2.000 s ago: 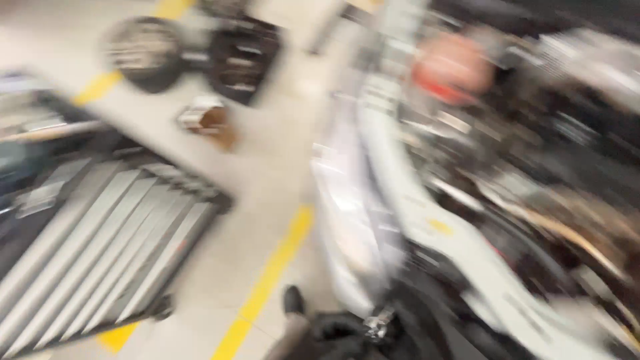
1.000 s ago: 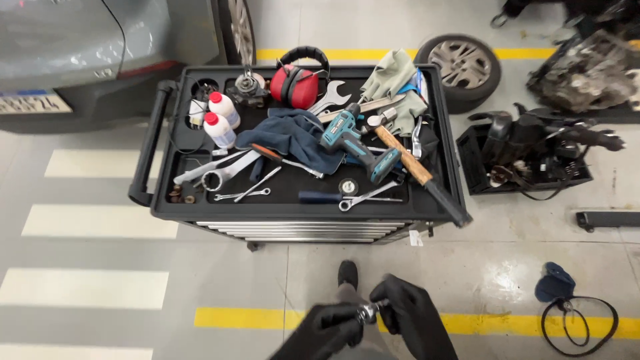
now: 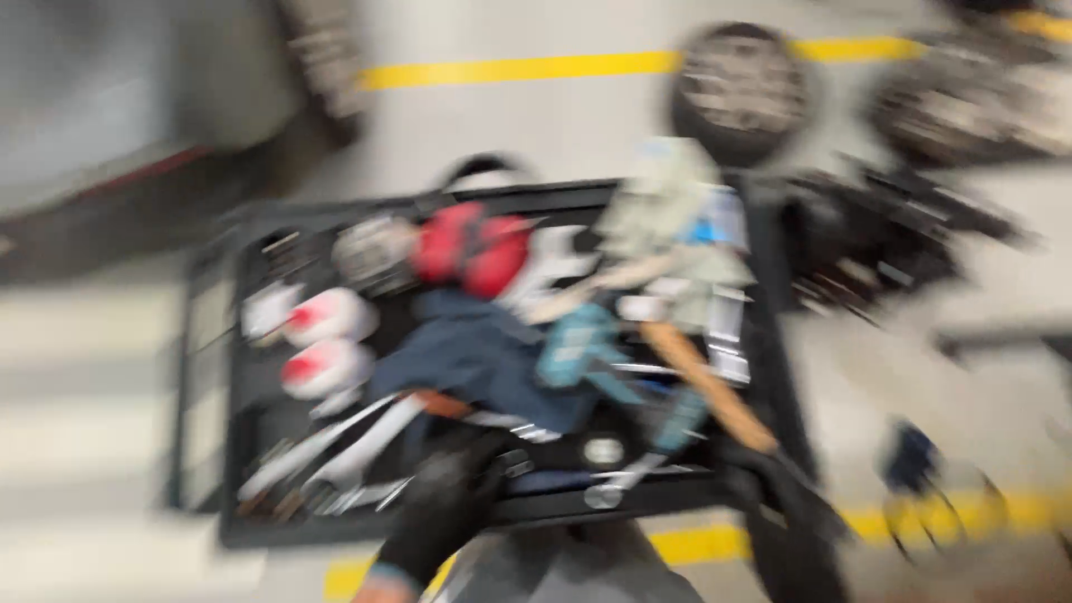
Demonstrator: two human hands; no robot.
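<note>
Motion blur softens the whole view. My left hand, in a black glove, is over the front part of the black tool cart top; a small shiny metal piece shows at its fingertips, its grip unclear. My right hand, also black-gloved, is at the cart's front right corner, by the end of the wooden handle of a hammer; whether it grips anything cannot be told. Between the hands lie a combination wrench and a round gauge-like item. Behind them are a teal cordless drill and dark blue cloth.
Red ear muffs, white bottles with red caps, pale work gloves and large wrenches crowd the cart. A wheel and a bin of dark parts stand on the floor beyond. A grey car is at upper left.
My hands, together around a small metal part in front of the cart a second ago, are now apart and over its front edge. The view has turned from an engine bay and come closer to the cart.
</note>
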